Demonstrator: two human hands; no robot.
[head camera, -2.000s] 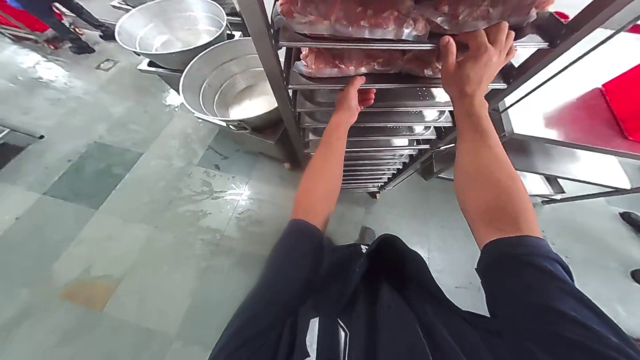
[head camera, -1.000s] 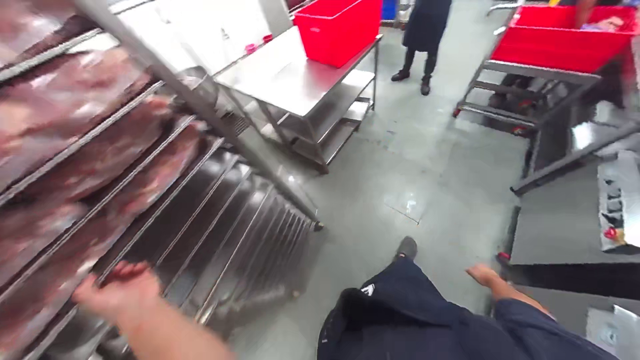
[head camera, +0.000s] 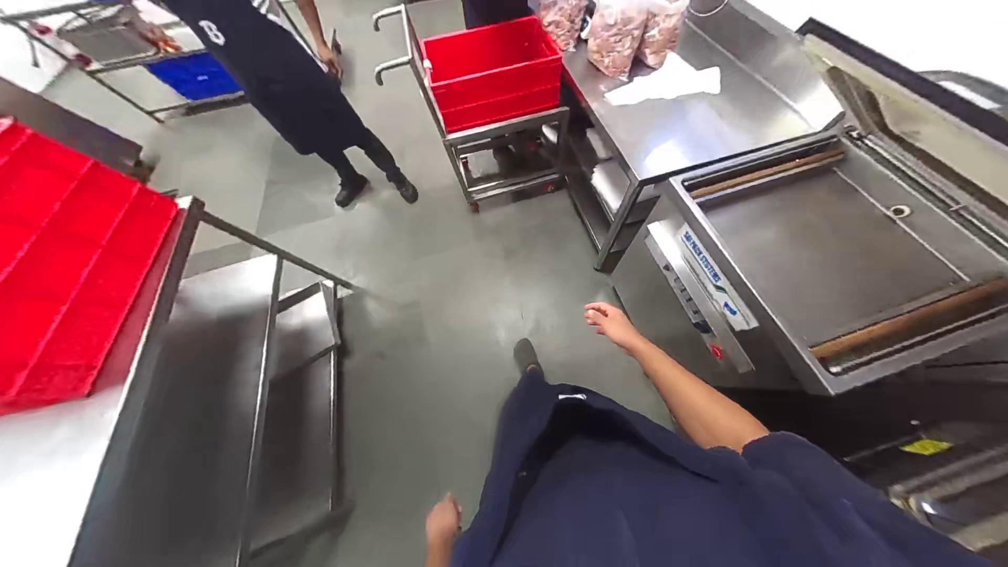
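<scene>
My right hand (head camera: 611, 324) hangs over the grey floor with fingers loosely curled and nothing in it. Just to its right is a vacuum packaging machine (head camera: 843, 228) with its lid raised and a steel chamber bed showing. My left hand (head camera: 444, 516) is low beside my dark apron, holding nothing that I can see; its fingers are small and blurred. Beyond the machine stands a steel table (head camera: 709, 118) with clear bags of meat (head camera: 618, 39) and white sheets or bags (head camera: 669, 83) on it.
A steel table with shelves (head camera: 213, 339) carrying a red crate (head camera: 71, 260) lines the left side. A person in a dark apron (head camera: 276, 79) stands ahead. Another red crate (head camera: 496, 75) rests on a wheeled steel trolley (head camera: 508, 134), and a blue crate (head camera: 197, 76) is farther back.
The view has swung far to the right. Both hands were at the tray rack of meat two seconds ago; one second ago only my left hand was there. Now both are away from it.
</scene>
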